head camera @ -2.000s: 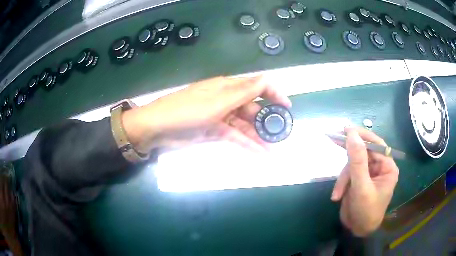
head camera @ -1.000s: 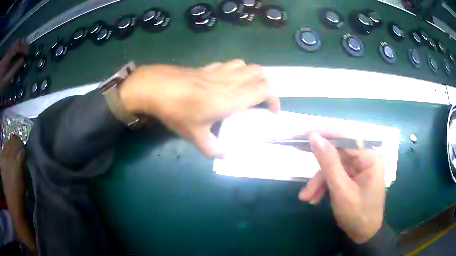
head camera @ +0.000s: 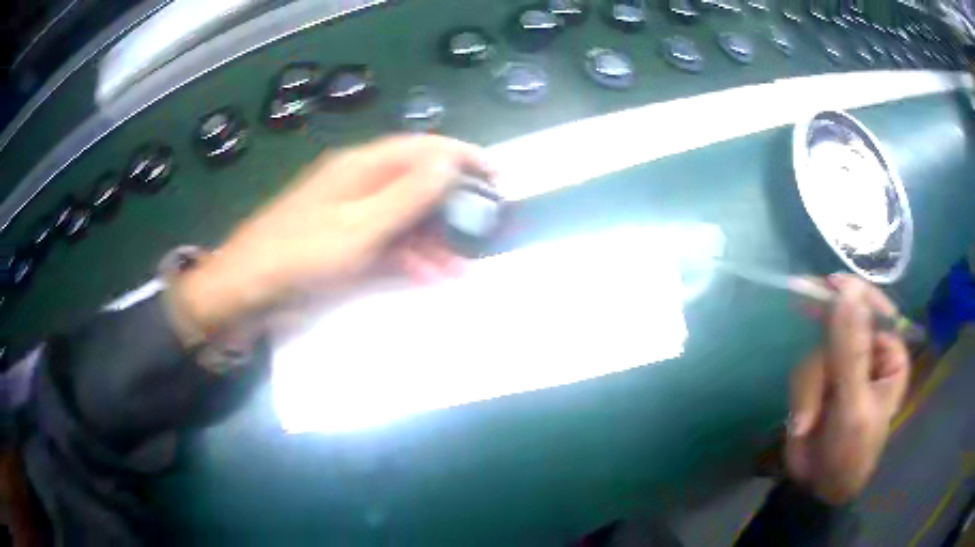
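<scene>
My left hand [head camera: 342,219] is blurred and holds a round black part [head camera: 473,214] by its edge, its pale centre showing, above the back edge of the white wipe [head camera: 481,342]. The wipe lies flat and glaring on the green surface. My right hand [head camera: 850,390] is right of the wipe and grips a thin pointed hand tool [head camera: 807,286] between thumb and fingers. The tool's tip points left towards the wipe's right end and is blurred.
The shiny metal dish [head camera: 853,198] stands at the right, behind my right hand. Beyond the pale edge strip [head camera: 684,123], the green belt [head camera: 353,134] carries many black parts. A blue thing [head camera: 952,305] shows at the right edge, above a floor with a yellow line.
Since one second ago, my left hand has lifted from the wipe, with the round part now visible in it. My right hand with the tool has moved right, off the wipe. The view has shifted.
</scene>
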